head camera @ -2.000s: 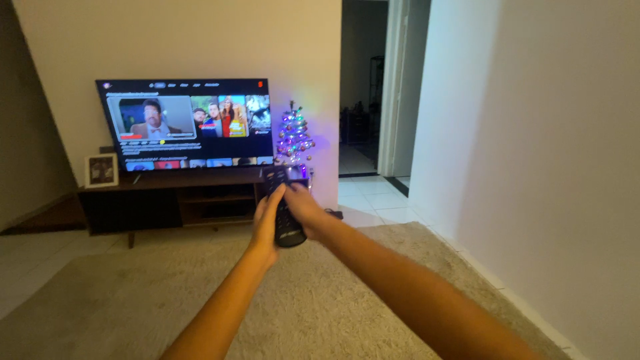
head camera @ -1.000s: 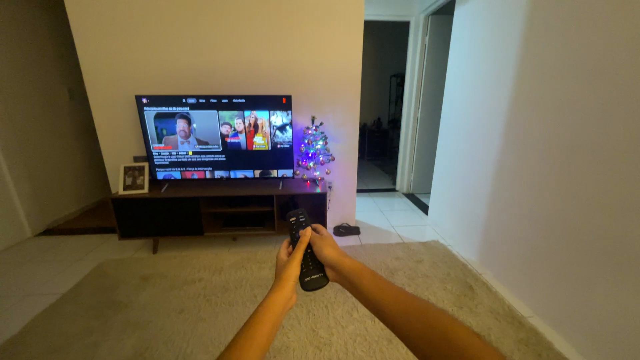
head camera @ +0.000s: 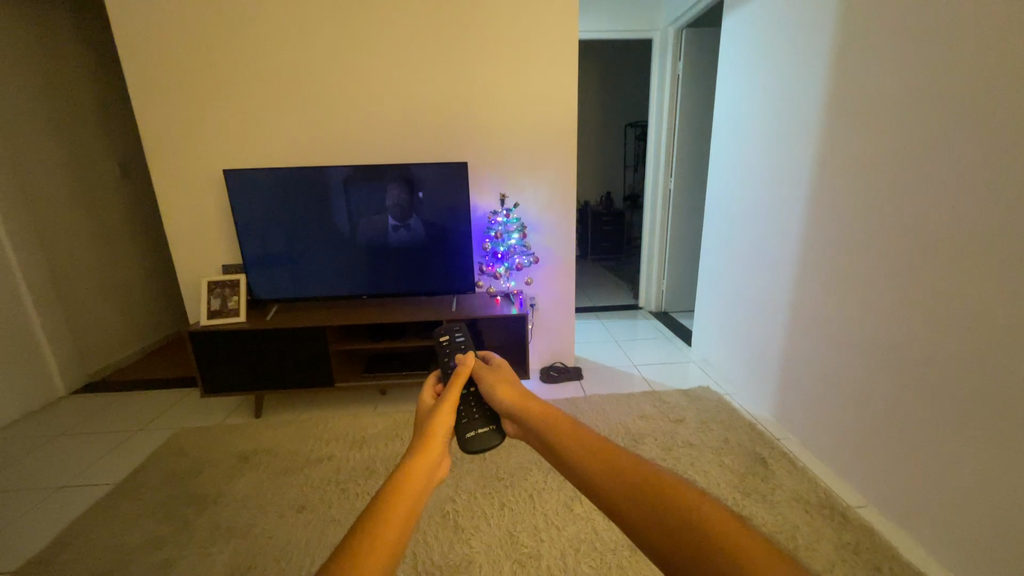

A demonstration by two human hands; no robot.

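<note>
A black TV remote control (head camera: 478, 424) is held between both hands at the middle of the head view, its upper end tilted toward the television. My left hand (head camera: 438, 412) wraps its left side, with the thumb over the buttons. On the right side my right hand (head camera: 500, 388) grips it, its thumb also near the buttons. Beyond them the flat-screen television (head camera: 352, 232) stands on a wooden TV stand (head camera: 268, 352); its screen is mostly dark, with a dim figure in a bow tie.
A small lit Christmas tree (head camera: 506, 248) and a framed photo (head camera: 223, 300) stand on the TV stand. Black flip-flops (head camera: 561, 373) lie on the tiles beside it. A beige rug (head camera: 320, 488) covers the floor ahead. Behind at the right is a dark doorway (head camera: 612, 176).
The television's screen has gone from a bright menu of picture tiles to a mostly dark image with a dim figure. Both hands still hold the remote. The view has shifted.
</note>
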